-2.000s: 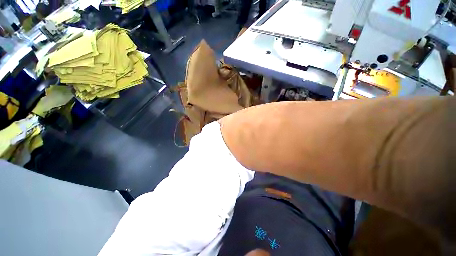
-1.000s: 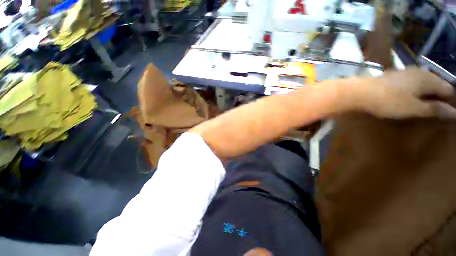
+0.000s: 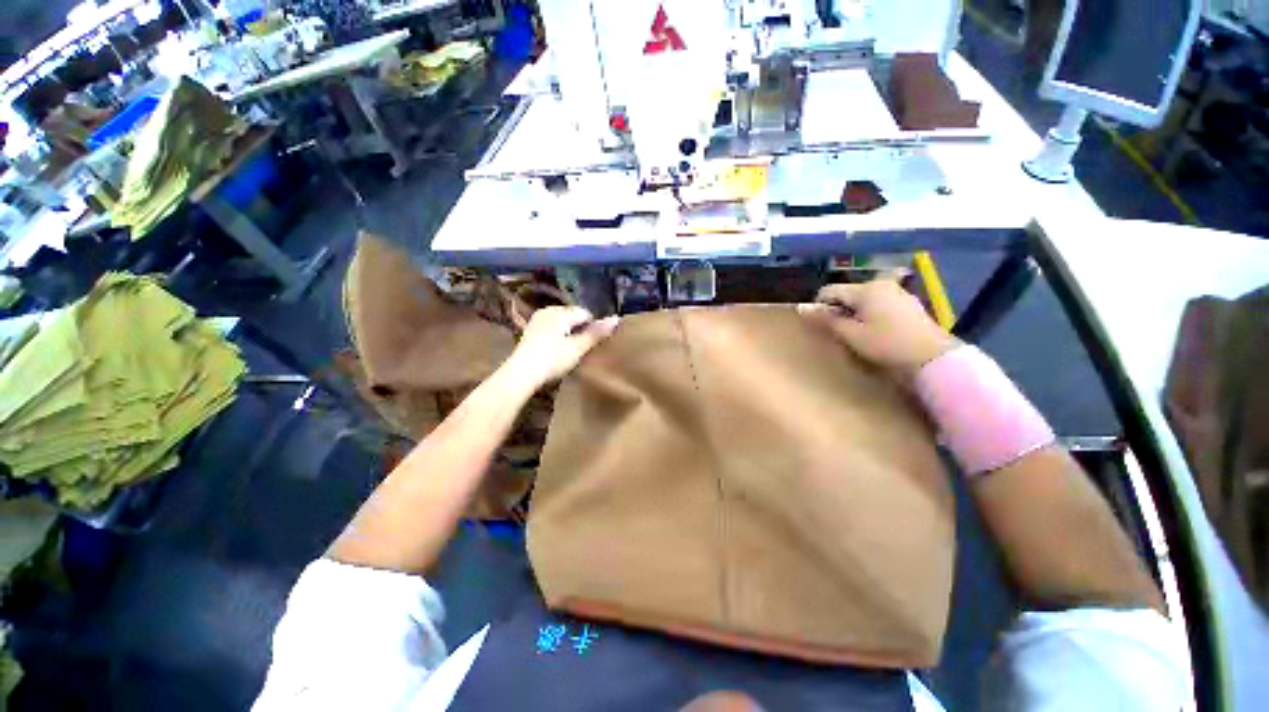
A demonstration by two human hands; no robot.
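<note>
A tan-brown bag body point(image 3: 752, 480) with a centre seam hangs spread out in front of my dark apron, below the front edge of the machine bed. My left hand point(image 3: 564, 338) grips its upper left corner. My right hand point(image 3: 874, 320) grips its upper right edge; the wrist wears a pink band. The fingertips are partly hidden by the cloth edge. Beyond it stands the white pattern sewing machine head point(image 3: 654, 84) with a red logo, above a yellow-orange clamp frame point(image 3: 724, 195).
Crumpled brown bags point(image 3: 418, 334) hang at the left of the bed. Olive-yellow cut pieces point(image 3: 118, 383) are piled far left. Dark red-brown pieces point(image 3: 930, 95) lie on the bed. A screen point(image 3: 1124, 56) stands at right, above a white side table point(image 3: 1183, 264) with brown cloth point(image 3: 1225, 417).
The view has swung right. The bag body has moved from the right side to the centre, now held spread between both hands. My right hand has come into view.
</note>
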